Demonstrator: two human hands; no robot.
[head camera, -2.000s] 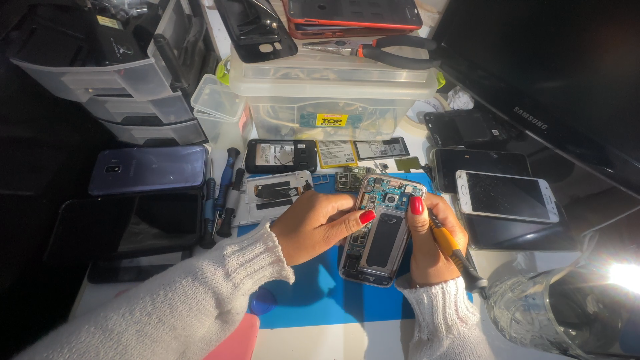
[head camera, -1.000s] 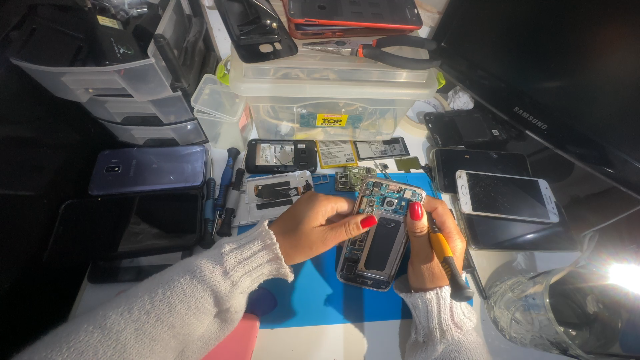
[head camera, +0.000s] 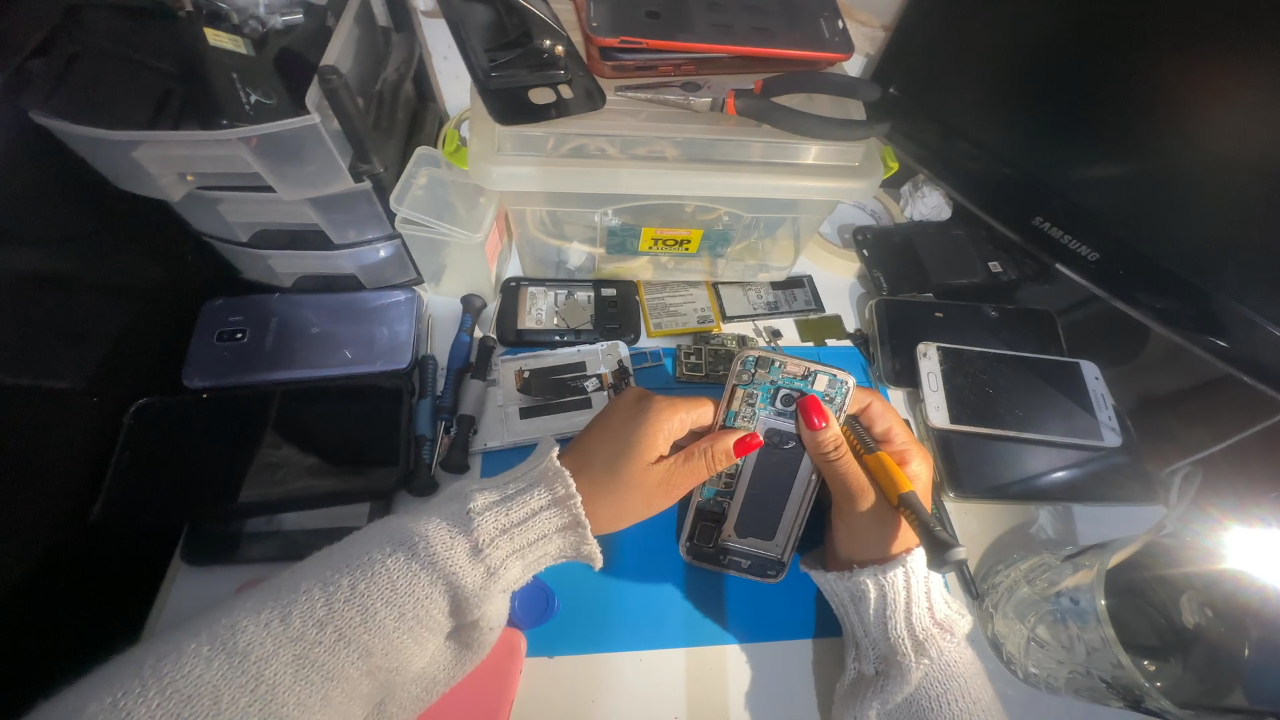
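Observation:
An opened smartphone (head camera: 768, 480) is held tilted above a blue mat (head camera: 620, 590), its circuit board, camera and dark inner panel facing up. My left hand (head camera: 660, 450) grips its left edge, thumb on the inner panel and the other fingers hidden behind. My right hand (head camera: 865, 480) holds the right edge, thumb beside the camera. Against the right palm lies a yellow and black screwdriver (head camera: 890, 480); its tip is not clearly visible. Behind the phone is a small circuit board (head camera: 708, 358), and to the left lies a white phone frame (head camera: 555, 395).
Several screwdrivers (head camera: 458, 380) and phones (head camera: 305, 335) lie left. At the right are a white phone (head camera: 1020, 393), a clear glass vessel (head camera: 1060, 610) and a monitor (head camera: 1100, 150). Batteries (head camera: 680, 306) lie before a plastic box (head camera: 690, 220) bearing pliers (head camera: 760, 103). Drawers (head camera: 220, 160) stand back left.
The screwdriver in my right hand has shifted its angle since the earliest frame. Both hands keep hold of the opened smartphone in nearly the same place.

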